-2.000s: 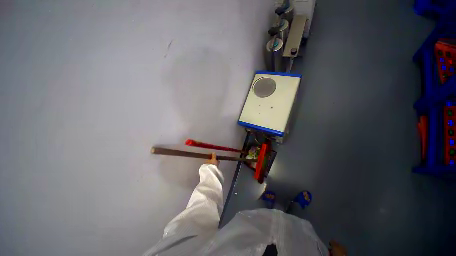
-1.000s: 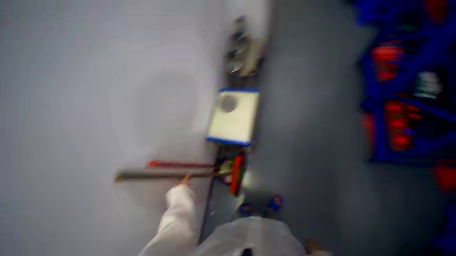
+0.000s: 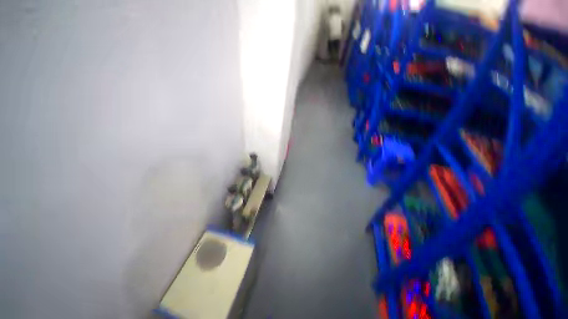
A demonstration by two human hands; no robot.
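Note:
Neither of my hands is in the picture, and no tool shows. Nearest in front of me is a cream box (image 3: 205, 283) with blue edges and a round grey disc on top, cut off by the bottom edge, beside the pale wall. Several metal cylinders (image 3: 238, 198) with dark knobs stand behind it, next to a narrow beige part (image 3: 255, 202). The view is blurred.
Blue racks (image 3: 461, 237) with orange-red panels and trays line the right side. A blue stool (image 3: 391, 156) stands by the racks. A grey floor aisle (image 3: 311, 180) runs between wall and racks. At its far end stands a white and dark shape (image 3: 334, 31), possibly a person.
The view has tilted up and turned toward the aisle and racks. The cream box now sits lower left. The hand, broom, dustpan and feet have left the picture.

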